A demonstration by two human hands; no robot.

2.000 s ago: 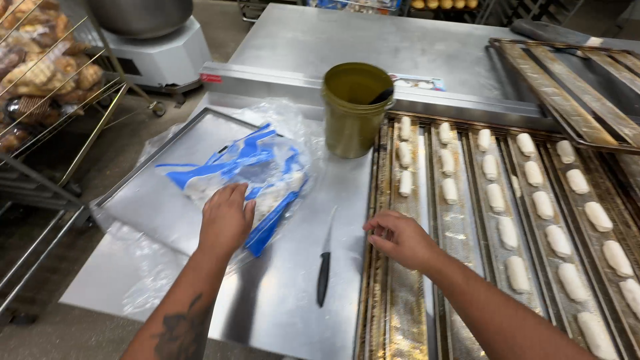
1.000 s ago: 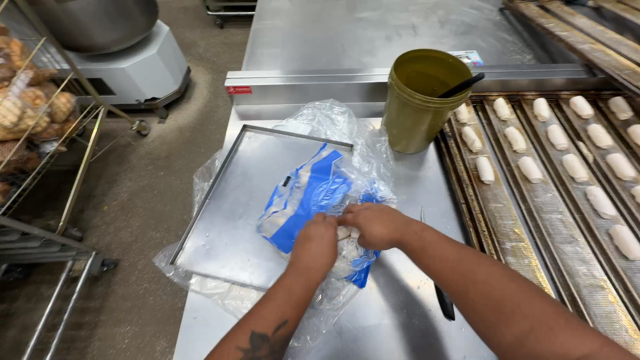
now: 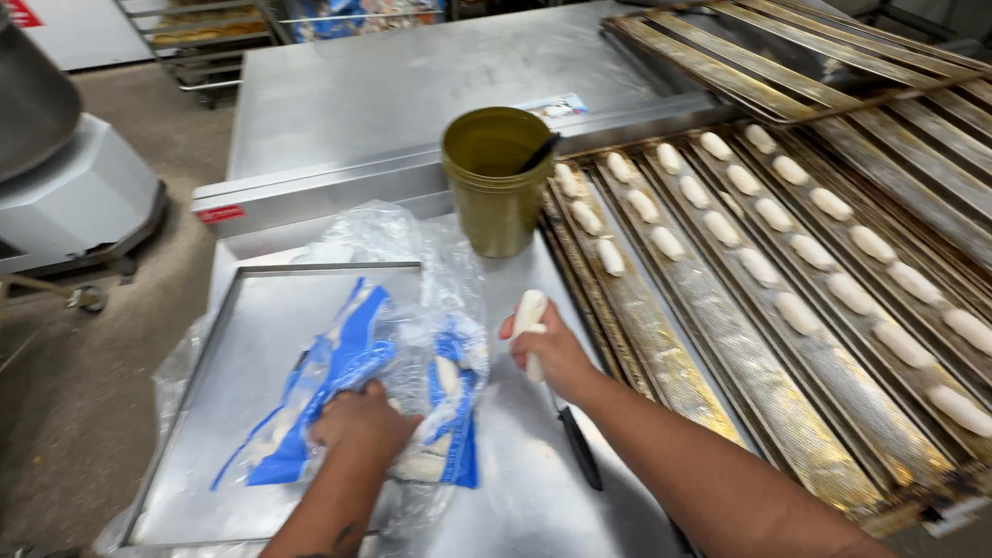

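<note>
My right hand [image 3: 546,349] holds pieces of pale dough, one upright between the fingers, above the steel table between the bag and the baking pans. My left hand [image 3: 360,422] rests on a torn blue-and-clear plastic bag [image 3: 349,349]; whether it grips anything inside is hidden. More pale pieces show in the bag's opening, which lies over a shallow metal tray [image 3: 232,333]. Below my right hand lies a knife with a black handle [image 3: 580,449]. To the right, fluted baking pans [image 3: 697,310] hold rows of dough pieces [image 3: 796,313], with bare channel stretches nearer me.
An olive plastic bucket [image 3: 500,209] with a black handle sticking out stands behind the bag. Crumpled clear plastic [image 3: 380,232] surrounds the tray. Another fluted pan [image 3: 744,70] overlaps the pans at the back right. A raised steel edge [image 3: 333,186] crosses behind. A floor mixer [image 3: 77,186] stands left.
Both hands were together on the bag a second ago; now they are apart, and my right hand has moved right with dough pieces in it. The bag now shows an opening with dough.
</note>
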